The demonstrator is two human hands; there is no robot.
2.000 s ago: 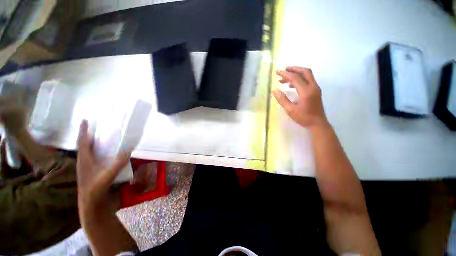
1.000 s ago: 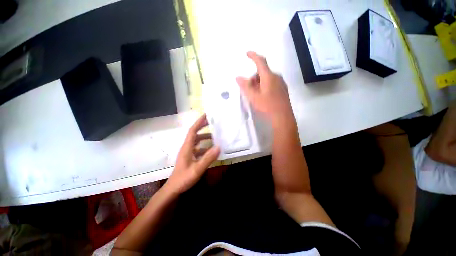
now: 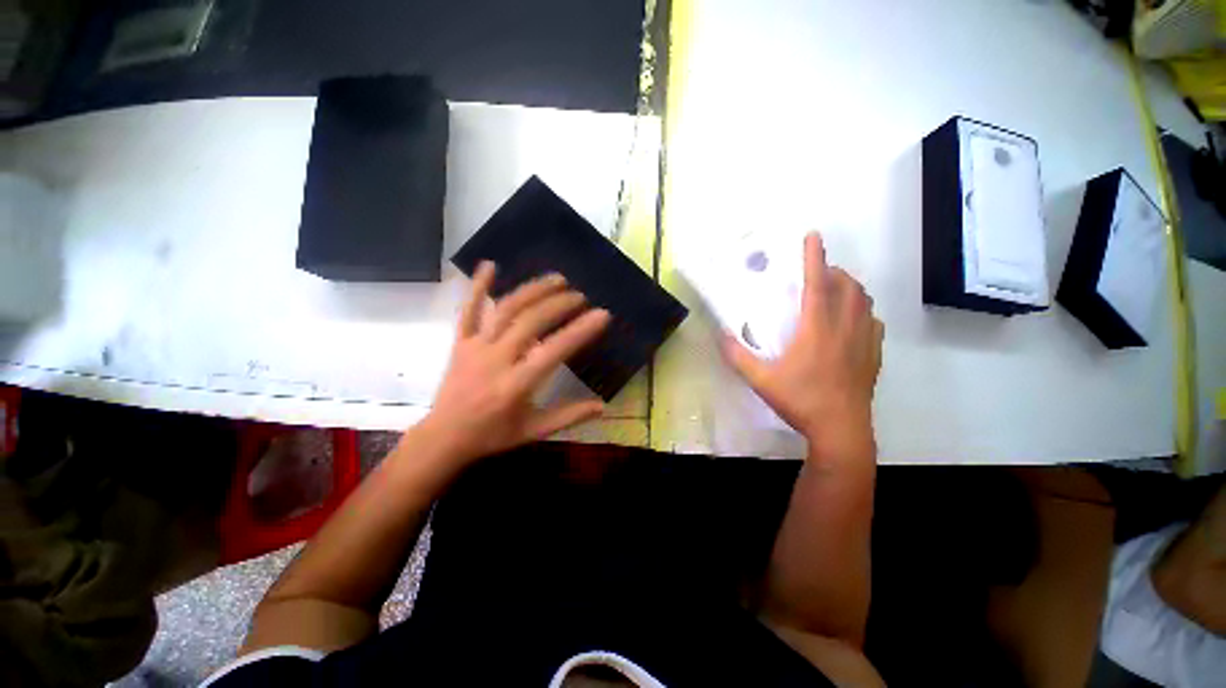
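A black box part (image 3: 612, 303) lies turned at an angle just left of the yellow-taped joint. My left hand (image 3: 518, 356) is over its near left side, fingers spread on its top and thumb by the near corner. A white insert tray (image 3: 719, 276) with a round grey mark lies right of the joint, washed out by glare. My right hand (image 3: 820, 350) is at the tray's right side, thumb and index finger around it; its contact is partly hidden. Another black box part (image 3: 374, 182) lies further left, parallel to the table's edge.
Two black-sided boxes with white tops stand at the right, one upright (image 3: 947, 222) and one angled (image 3: 1092, 262). A dark mat (image 3: 471, 47) runs along the back left. A red stool (image 3: 239, 504) is below the table. Another person's arm (image 3: 1203, 565) is at the lower right.
The right-hand one of the two black parts has turned and come nearer, beside the joint. My left hand has left the white tray and moved onto it. My right hand has come down to the tray.
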